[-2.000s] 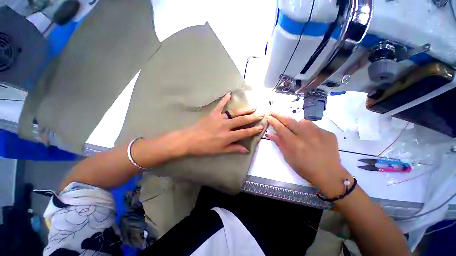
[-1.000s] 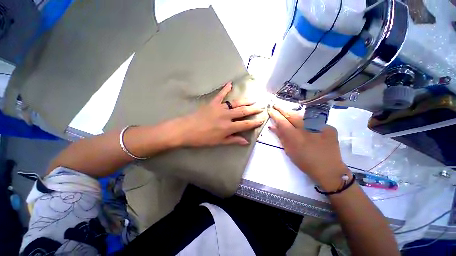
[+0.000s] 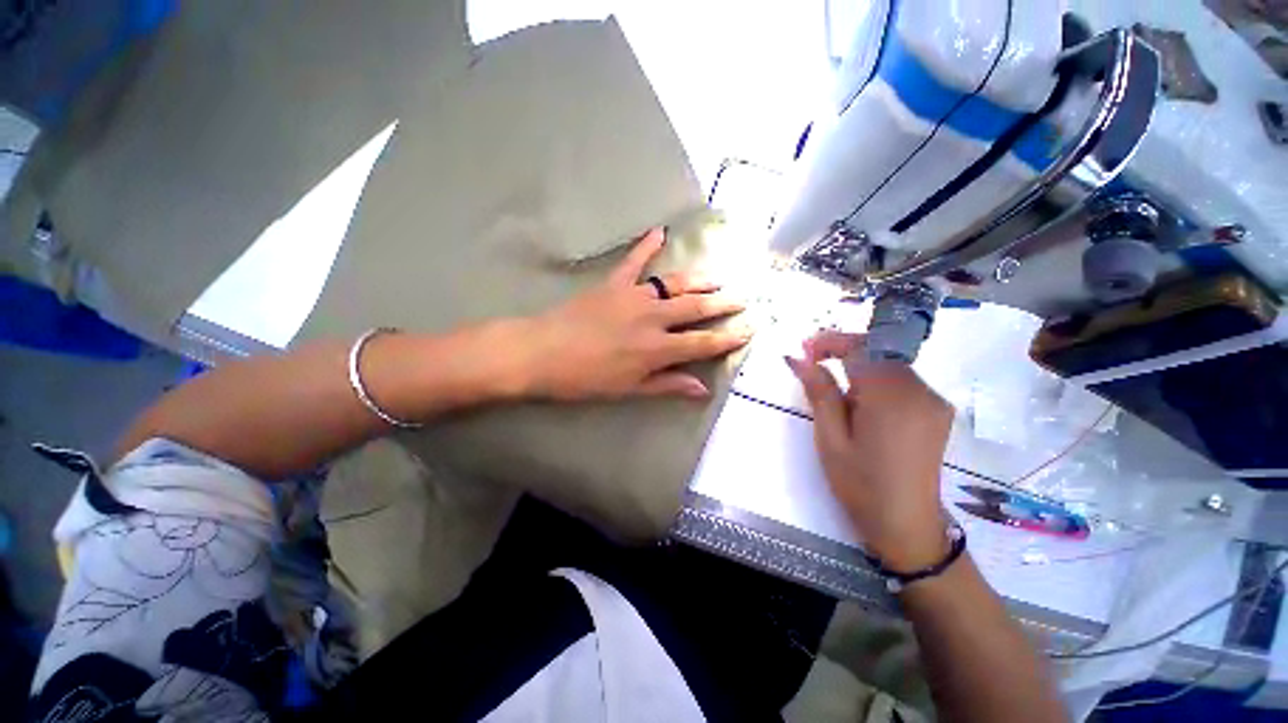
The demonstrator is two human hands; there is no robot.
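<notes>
A khaki garment panel [image 3: 495,198] lies on the white table, its right edge close to the needle area, which is glaring in the lamp light. My left hand [image 3: 622,339] lies flat on the panel with fingers spread, fingertips at its right edge. My right hand [image 3: 876,424] is just right of the panel, off the cloth, with thumb and index finger apart; nothing can be made out between them. The white sewing machine head [image 3: 946,127] with a blue stripe stands above and right of my hands. The presser foot is hard to see in the glare.
A second khaki panel [image 3: 254,156] lies at the left. Blue and pink thread snips [image 3: 1024,511] lie right of my right hand. A phone [image 3: 1187,396] is strapped to the machine. A measuring tape [image 3: 777,547] runs along the front edge. More khaki cloth [image 3: 389,530] hangs over the lap.
My right hand has moved away from the panel's edge, to the right and slightly down, and its fingers have parted. My left hand stays on the cloth. The camera view has shifted.
</notes>
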